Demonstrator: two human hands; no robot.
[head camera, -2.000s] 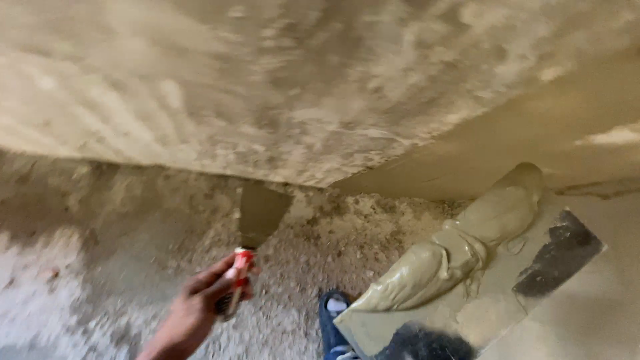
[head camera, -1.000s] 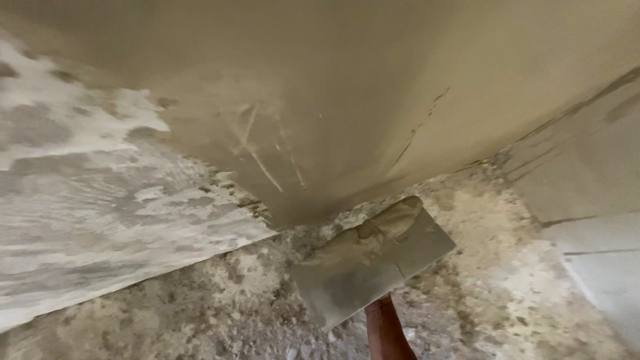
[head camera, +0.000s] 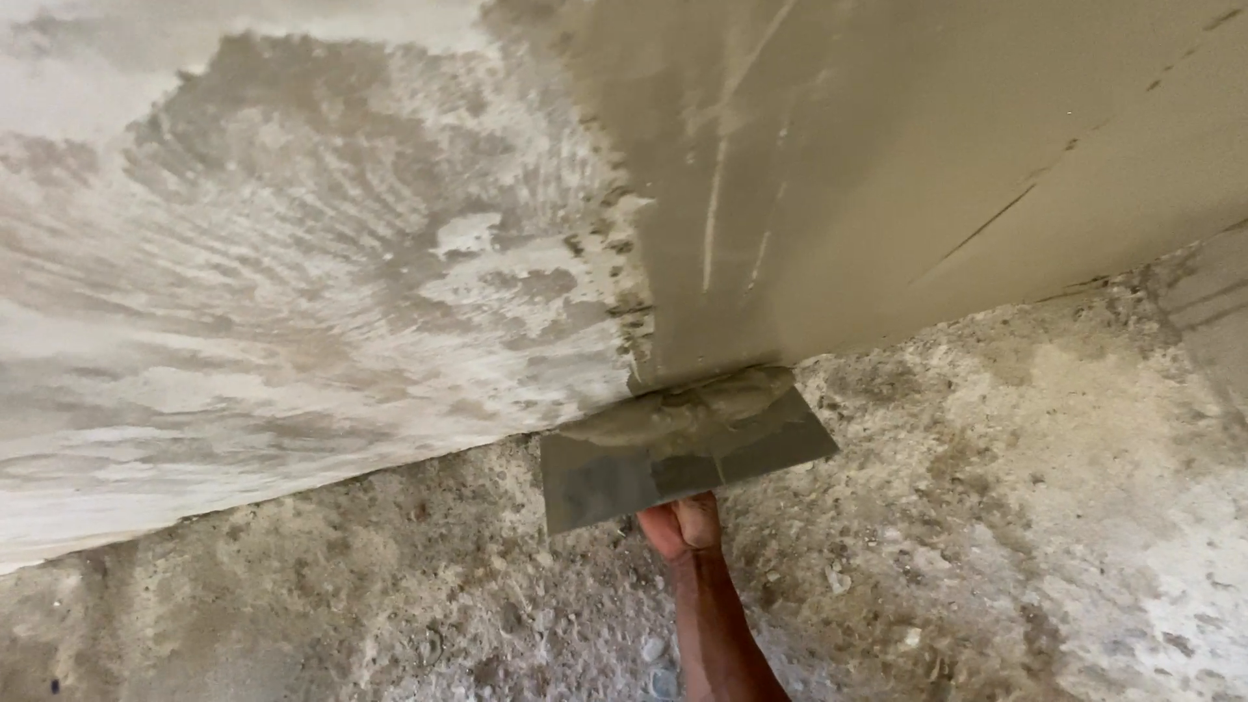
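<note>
My right hand (head camera: 682, 524) reaches up from the bottom of the view and is closed beneath a wide steel plastering trowel (head camera: 604, 483); the blade hides its handle and most of my fingers. Wet grey-brown plaster (head camera: 673, 414) lies along the far part of the blade. That far edge is against the foot of the wall, just where the smooth coat (head camera: 829, 195) borders the rough, patchy wall surface (head camera: 341, 244). Scratches mark the smooth coat. My left hand is out of view.
A rough floor (head camera: 936, 507) with grit and small chips runs along the wall's base. At the right edge a smoother grey surface (head camera: 1209, 312) meets the floor. A thin dark crack (head camera: 994, 222) crosses the coated wall.
The left hand with its putty knife, seen two seconds ago, is out of view. The trowel has come against the wall's foot and carries less plaster than in the oldest frame. The view has swung.
</note>
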